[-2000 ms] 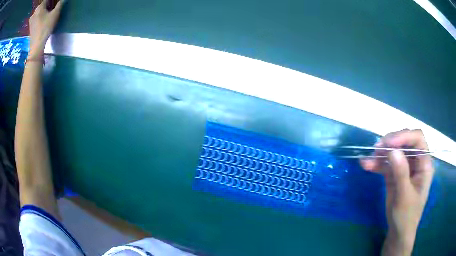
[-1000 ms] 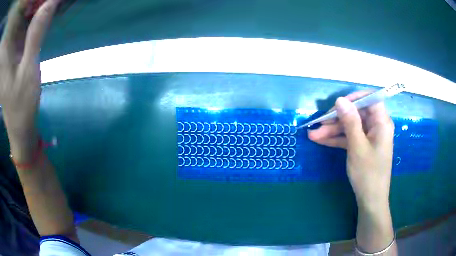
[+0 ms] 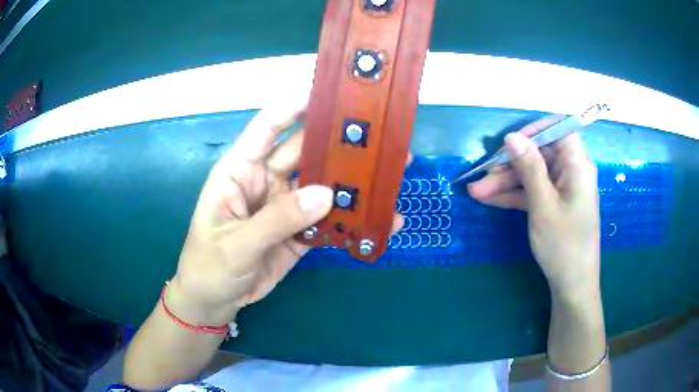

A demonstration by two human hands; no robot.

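Observation:
My left hand (image 3: 230,222) holds a reddish-brown fixture bar (image 3: 391,115) upright by its lower end, thumb on its front face. Four small round silver-topped parts in dark square seats sit in a row on it; the top one is near the picture's edge. My right hand (image 3: 548,176) holds silver tweezers (image 3: 536,142) like a pen, tip pointing left at the right end of the rows of curved outlines. A blue sheet (image 3: 498,230) with these rings (image 3: 425,218) lies flat on the green bench; the fixture covers part of it. Whether the tip holds a ring cannot be told.
A white strip (image 3: 191,99) borders the green belt (image 3: 191,46) beyond the bench (image 3: 138,191). Another reddish-brown fixture (image 3: 24,104) is at the far left edge. A bit of blue sheet shows below it at the left rim.
My left hand has come from the far upper left to the middle, bringing the fixture bar over the blue sheet. My right hand moved left onto the sheet with the tweezers and then stayed nearly still.

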